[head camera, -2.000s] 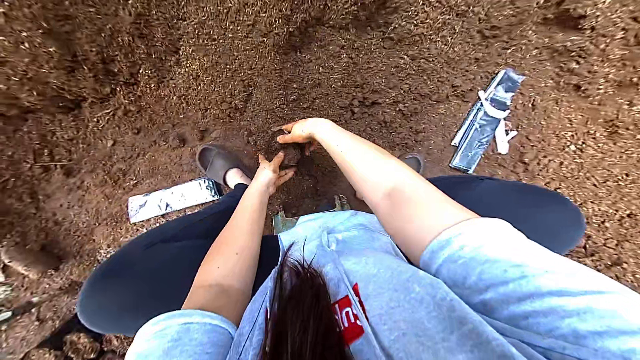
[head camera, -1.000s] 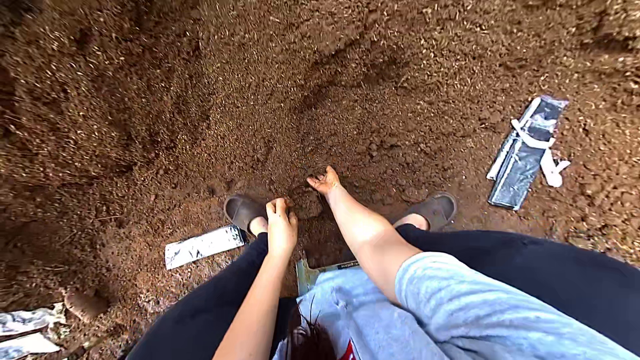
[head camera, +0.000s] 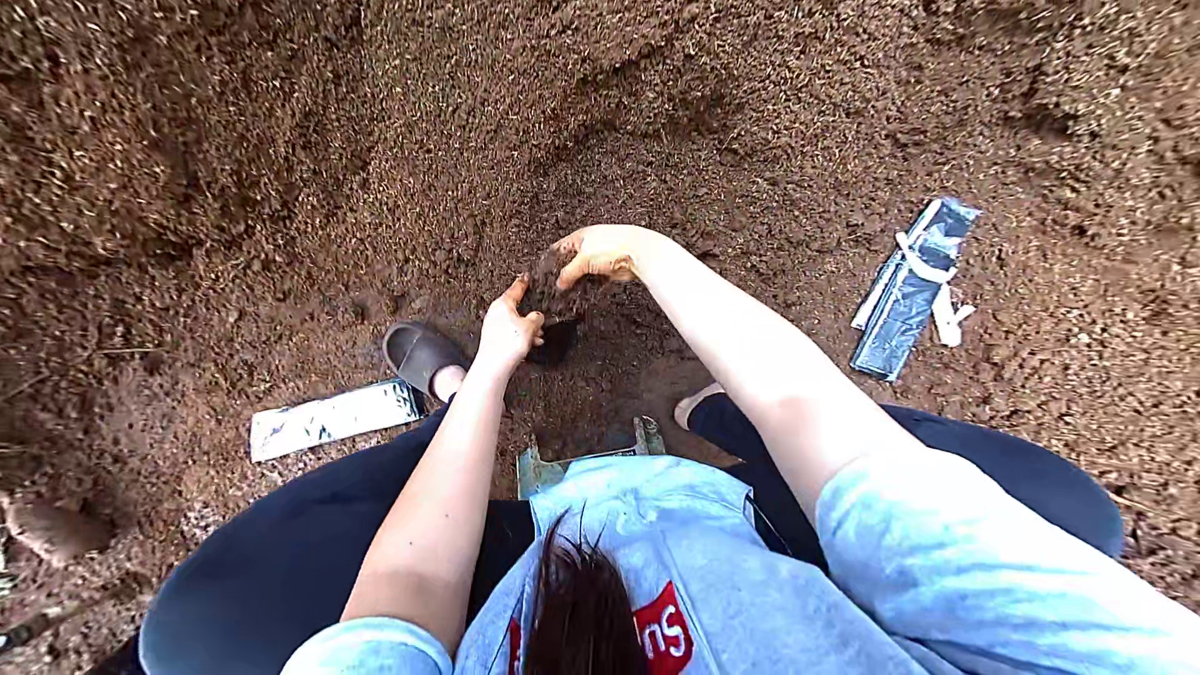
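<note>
My left hand (head camera: 511, 323) is at the side of a small black item (head camera: 555, 339), which looks like a plastic bag, its rim at my fingers and thumb. Above it, my right hand (head camera: 605, 255) curls over with loose brown soil (head camera: 559, 284) at its fingers. Soil partly hides the item's top, and its lower part blends into the dark ground. Both hands are smeared with soil.
A flat pack of black plastic (head camera: 905, 305) tied with white strips lies at the right. A pale, shiny flat packet (head camera: 337, 419) lies by my shoe (head camera: 424, 354). A low stool's edge (head camera: 532, 472) shows between my legs. Soil (head camera: 450, 141) rises ahead.
My right hand was palm up and apart from the left one a second ago; now it curls over the black item with soil. My left hand's thumb and finger have spread. The view has shifted.
</note>
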